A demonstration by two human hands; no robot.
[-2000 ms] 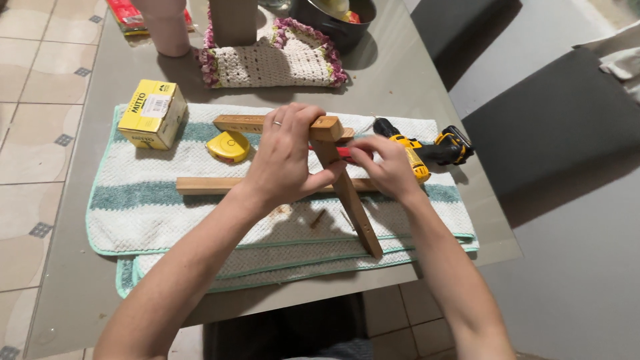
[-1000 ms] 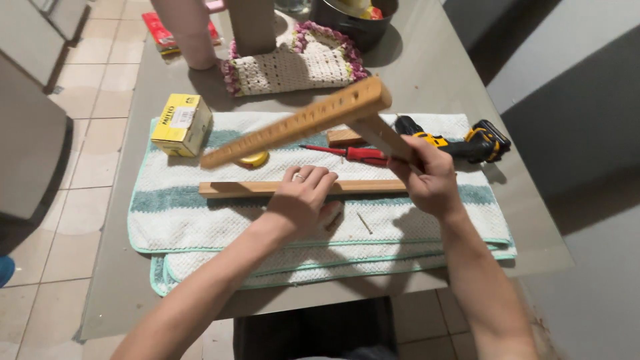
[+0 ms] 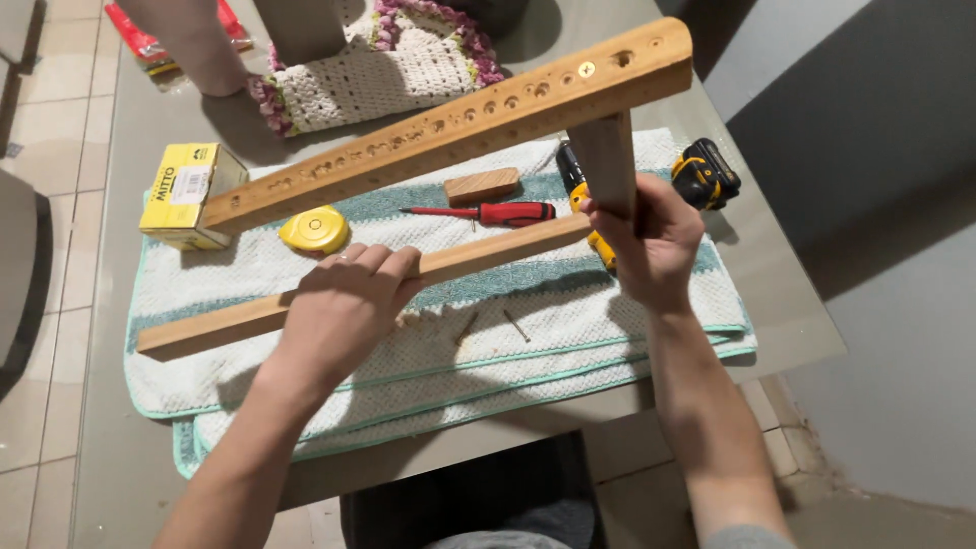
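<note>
My right hand (image 3: 656,244) grips the lower part of a short wooden piece (image 3: 606,164), whose upper end meets the underside of a long wooden bar (image 3: 427,137) with a row of holes and one brass-coloured screw near its right end. My left hand (image 3: 354,301) is closed over a plain wooden strip (image 3: 496,248) above the towel; the strip's right end reaches near my right hand. Behind the strip lie a red screwdriver (image 3: 518,214), a small wood block (image 3: 482,185) and a yellow tape measure (image 3: 315,229). Two screws (image 3: 516,325) lie in front.
The striped towel (image 3: 229,381) covers part of the table (image 3: 793,328). A yellow box (image 3: 187,194) stands at the left, a yellow-and-black cordless drill (image 3: 705,175) lies at the right, partly hidden. Behind are a crocheted cloth (image 3: 381,80), a pink vessel (image 3: 191,46) and a red packet (image 3: 141,38).
Two seconds ago both hands were at the wooden joint and the screwdriver. The screwdriver now lies on the towel, the joined pieces are raised in my right hand, and my left hand holds the strip.
</note>
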